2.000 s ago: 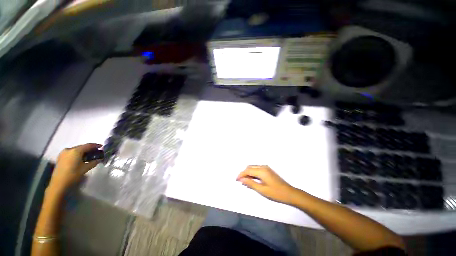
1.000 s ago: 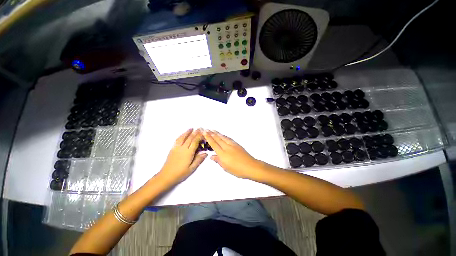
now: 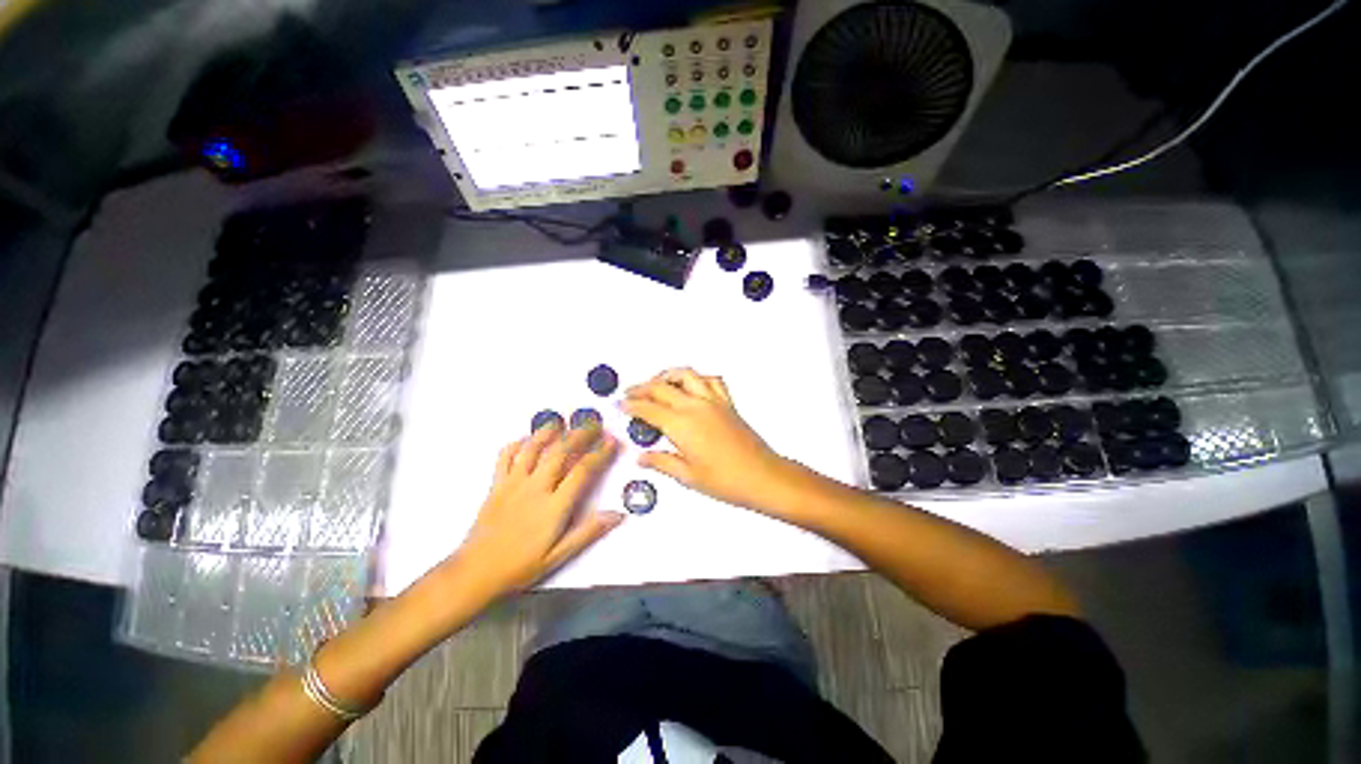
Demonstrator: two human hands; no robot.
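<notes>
Several black round speaker drivers lie on the white bench top between my hands. One driver (image 3: pixel 602 379) is at the back, and one with a pale, shiny face (image 3: pixel 639 496) is nearest me. My left hand (image 3: pixel 530 505) is palm down with thumb apart, its fingertips at two drivers (image 3: pixel 585 421) side by side. My right hand (image 3: pixel 708 436) is curled beside another driver (image 3: pixel 643 431), partly covered by its fingers; whether it grips the driver cannot be told.
The left blister tray (image 3: pixel 321 499) has discs at its far end and outer edge. The right blister tray (image 3: pixel 1236 391) holds rows of discs. Behind are a tester with a lit screen (image 3: pixel 537 127), a fan (image 3: pixel 881 87), a black block (image 3: pixel 648 257) and set-aside discs (image 3: pixel 758 285).
Two seconds ago my left hand held dark discs by the left tray. One second ago both hands met over discs at the bench's middle. Now the hands are apart and the discs are spread out.
</notes>
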